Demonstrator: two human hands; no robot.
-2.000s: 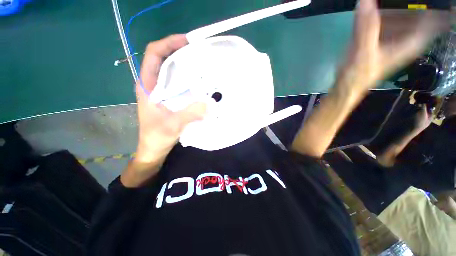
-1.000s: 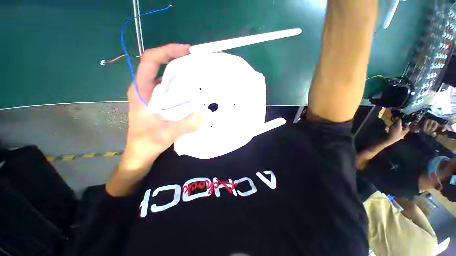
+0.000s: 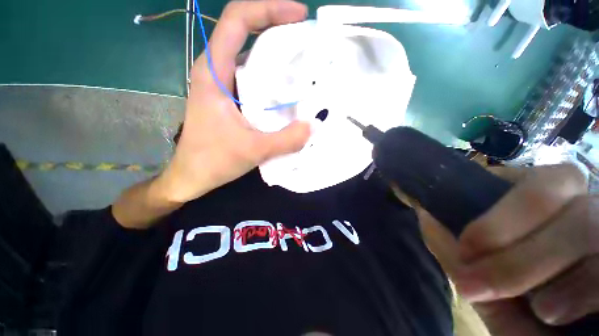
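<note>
A white plastic housing (image 3: 368,72) with a dark centre hole is held over the lap at the bench edge. My left hand (image 3: 223,118) grips its left side, with the thumb inside the shell. A blue lead wire (image 3: 209,56) runs from the housing over that hand. My right hand (image 3: 525,243) holds a black electric screwdriver (image 3: 437,174) at lower right. Its thin metal bit points at the inside of the housing, near the centre hole. Whether the bit touches the housing cannot be told.
The green bench (image 3: 85,52) lies ahead. A brown-red wire (image 3: 164,14) with a white connector is on it. At right are a black round part (image 3: 502,136), a clear bumpy plastic tray (image 3: 565,85) and a white part (image 3: 519,16). Yellow-striped floor (image 3: 92,167) shows at left.
My right hand has come back from the far bench and now holds the screwdriver by the housing. The housing and my left hand are higher and further right in view.
</note>
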